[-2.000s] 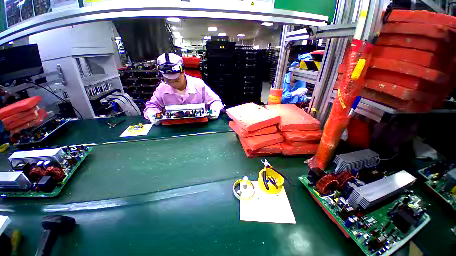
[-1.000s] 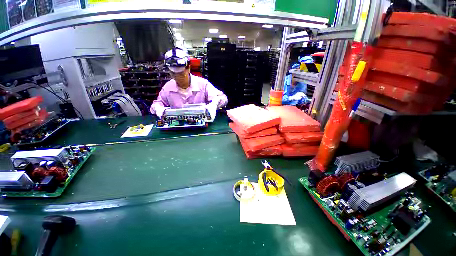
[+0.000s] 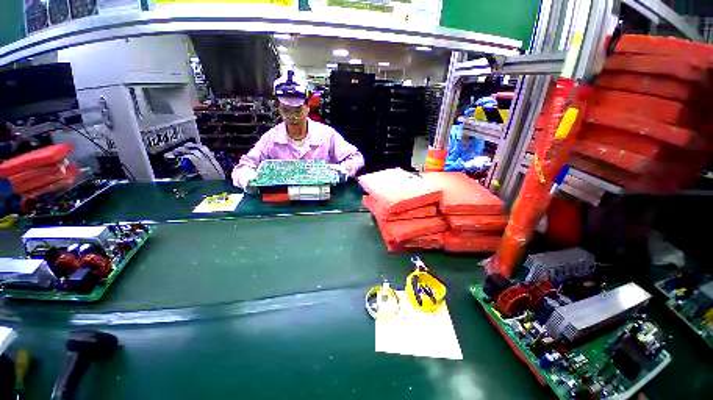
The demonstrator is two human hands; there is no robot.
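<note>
Neither of my hands is in the picture. A large green circuit board (image 3: 578, 375) lies component side up at the right, with a silver heatsink (image 3: 606, 308) and dark red toroidal inductors; red-orange foam shows under its left edge. A second board (image 3: 102, 287) lies component side up at the left, cut off by the edge. A yellow holder (image 3: 426, 292) with small dark-handled tools stands on a pale paper sheet (image 3: 418, 332), beside a yellow-white ring (image 3: 381, 302). A black electric screwdriver (image 3: 78, 355) lies at the lower left.
Red-orange foam pads (image 3: 434, 211) are stacked across the green bench (image 3: 258, 266), with more on a rack (image 3: 641, 109) at right. A wrapped orange post (image 3: 539, 176) stands beside them. Opposite, a person in pink (image 3: 301, 148) holds a board (image 3: 295, 173). Another board (image 3: 692, 301) shows far right.
The person opposite has turned their board from component side showing to its green solder side. The view has shifted slightly. The things on my side of the bench have not moved.
</note>
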